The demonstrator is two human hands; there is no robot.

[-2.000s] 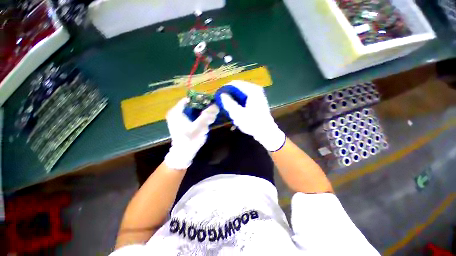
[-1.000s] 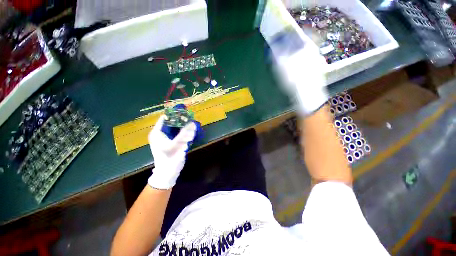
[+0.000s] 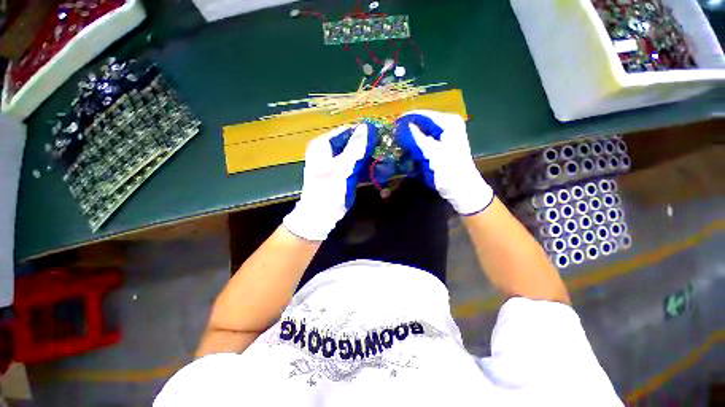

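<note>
My left hand (image 3: 334, 171), in a white glove with blue fingertips, and my right hand (image 3: 441, 155), gloved alike, grip a small green PCB piece (image 3: 387, 143) between them at the bench's near edge. A red wire with a round end hangs below it. The fingers hide most of the piece. The yellow strip (image 3: 266, 145) lies under and beside the hands. A pile of pale breakaway rails (image 3: 342, 99) lies along its far side. A green PCB strip (image 3: 366, 29) with red wires and round ends lies beyond the rails.
A panel stack (image 3: 131, 143) with dark wires lies at the left. A left bin (image 3: 24, 91) holds red wired parts. The white finished-board bin (image 3: 568, 87) stands at the right. Part of a white foam box (image 3: 238, 6) shows at the far side. Silver ring-ended tubes (image 3: 584, 215) and a red stool (image 3: 67, 310) are below.
My right hand has come back from the finished-board bin to my left hand and grips the green piece with it. The camera view has shifted.
</note>
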